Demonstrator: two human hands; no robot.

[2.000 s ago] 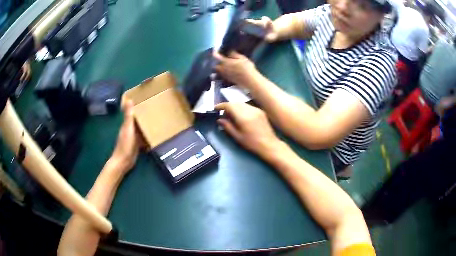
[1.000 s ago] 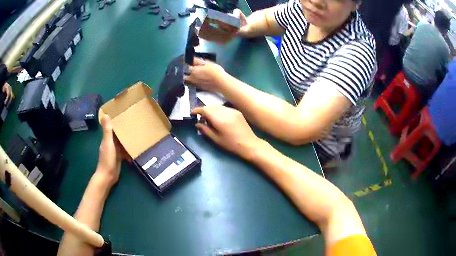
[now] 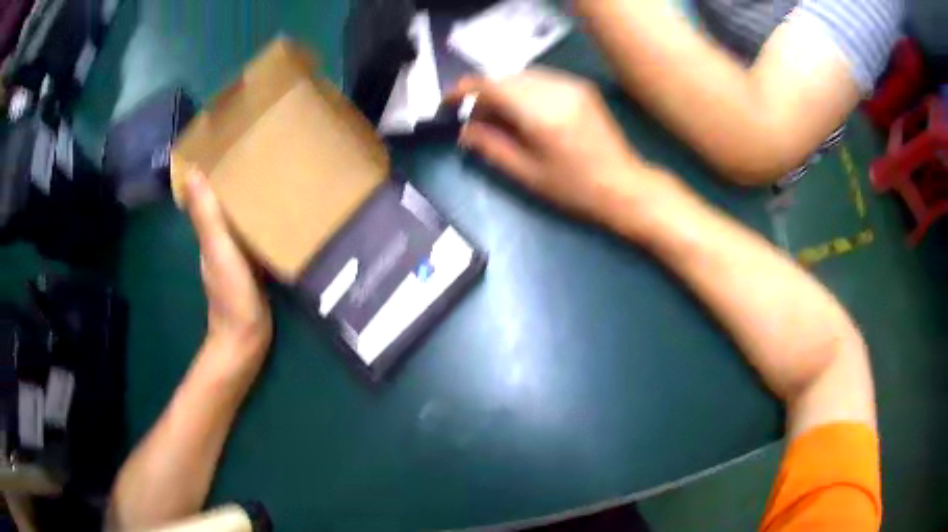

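Observation:
An open black carton (image 3: 470, 272) with a raised brown lid (image 3: 286, 171) stands tilted in front of me on the green bench. A dark printed card with a white band and a small blue patch fills its opening. My left hand (image 3: 231, 275) holds the carton at the left edge of the lid, thumb on the lid's edge. My right hand (image 3: 551, 140) is beyond the carton to the right, beside white leaflets (image 3: 421, 83). Its fingers are curled near a small white spot; blur hides whether it grips anything.
A closed dark box (image 3: 146, 145) lies at the left, with stacked black cartons (image 3: 47, 384) along the left edge. Another person's forearm (image 3: 686, 88) rests at the upper right. A red stool (image 3: 915, 166) stands on the floor. A cream pipe end (image 3: 224, 520) is at the bottom left.
The view has moved closer and lower over the bench; the neighbour's face and hands have left the picture. My left hand still holds the open carton, and my right hand stays by the leaflets.

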